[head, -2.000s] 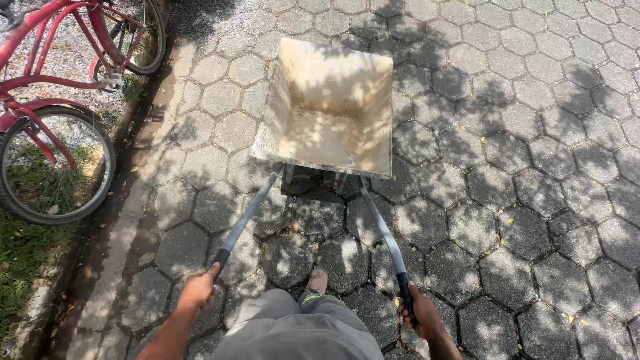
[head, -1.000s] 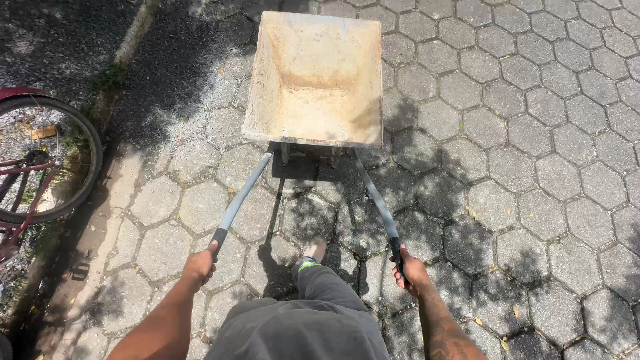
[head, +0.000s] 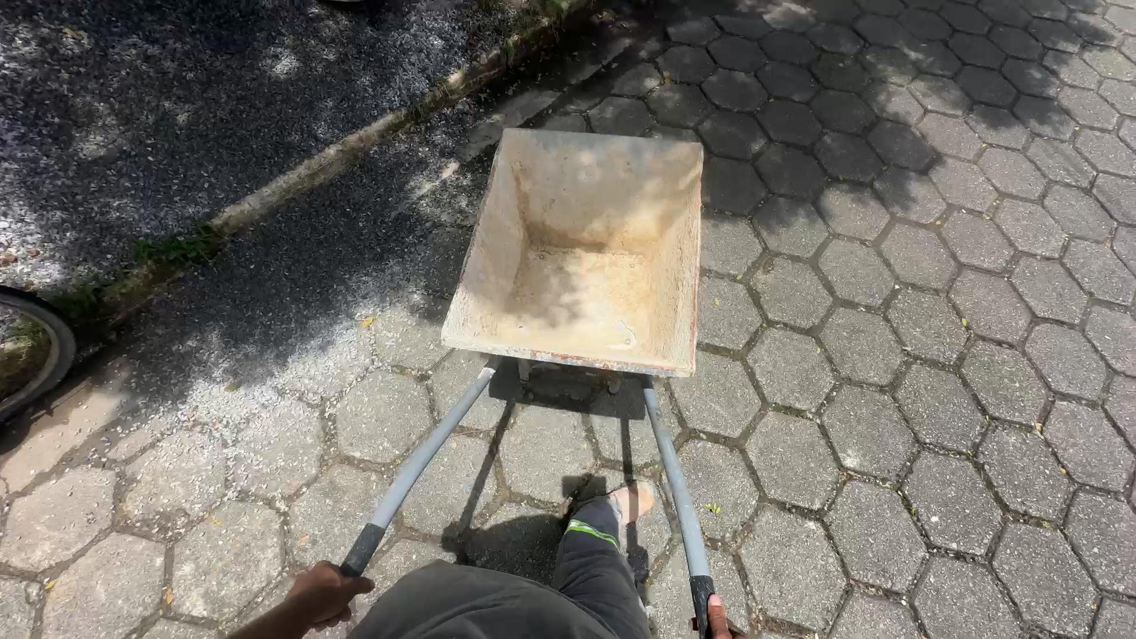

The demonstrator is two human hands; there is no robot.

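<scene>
A wheelbarrow (head: 590,284) with a pale, stained tray stands in front of me, holding no load. Two grey metal handles with black grips run from it back toward my body. My left hand (head: 327,593) is closed around the left handle's grip (head: 362,550), low in the view. At the bottom edge, my right hand (head: 721,619) holds the right handle's grip (head: 702,596); part of that hand is cut off by the frame. The wheel is hidden under the tray. My foot (head: 633,500) is on the ground between the handles.
Hexagonal concrete pavers (head: 865,382) cover the ground. Grey gravel (head: 177,115) lies at the upper left and spills over a low concrete curb (head: 311,173). A bicycle wheel (head: 58,355) is at the left edge. Tree shadows fall across the paving.
The wheelbarrow, held in both my hands, has moved along the paving past the red bicycle toward the gravel. Only a part of one bicycle's wheel shows clearly now. The view has turned.
</scene>
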